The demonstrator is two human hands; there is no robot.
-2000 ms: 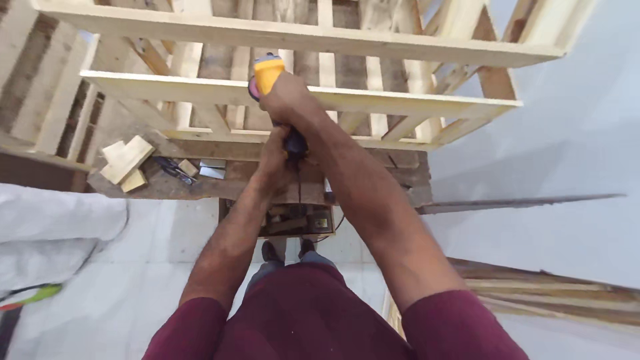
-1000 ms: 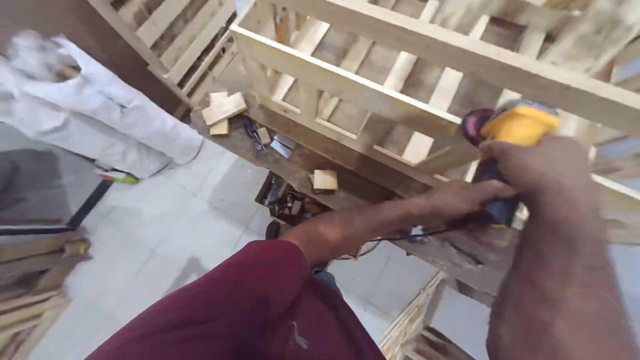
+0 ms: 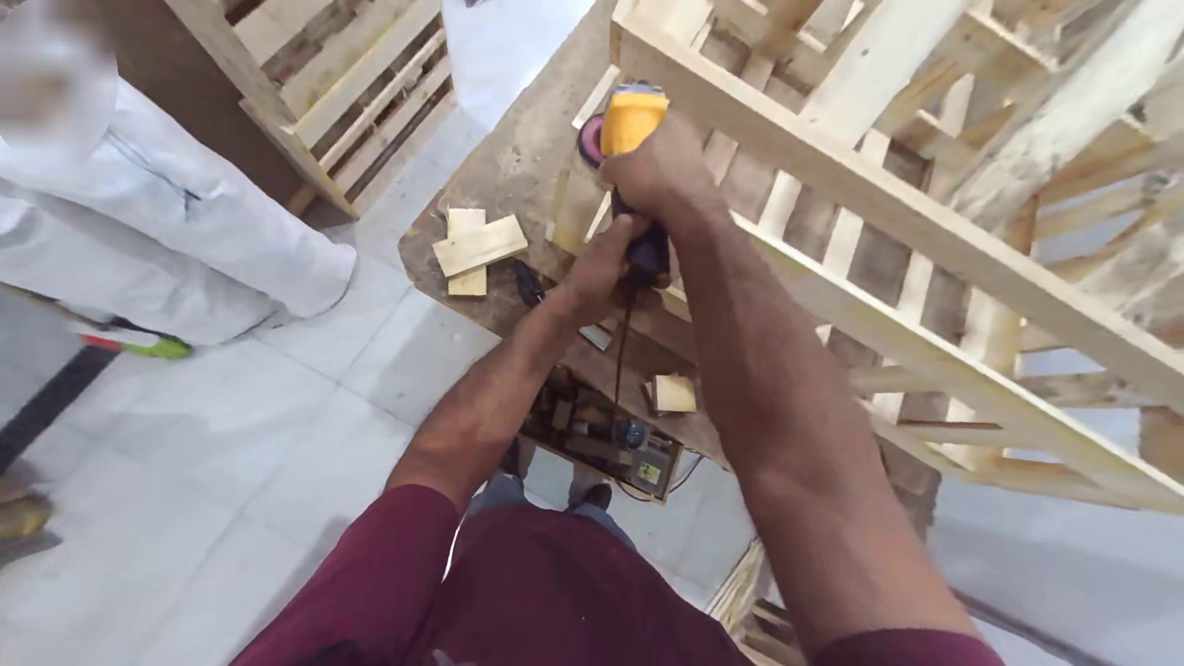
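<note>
Both my hands hold a yellow and black corded power sander with a pinkish disc or belt at its left side. My right hand wraps the yellow body near the front. Lower down, my left hand grips the black rear part, from which a cord hangs. The tool is at the left end of a slatted wooden frame that lies on a worn wooden workbench. Whether the sander touches the wood cannot be told, as my hands and the tool hide that spot.
Wood offcuts lie crossed at the bench's left corner, and a small block near its front edge. Beneath is an open drawer of tools. White sacks and another slatted frame stand at the left.
Both hands and the sander have moved left along the slatted frame, to its left end, since one second ago. The view has shifted and turned strongly.
</note>
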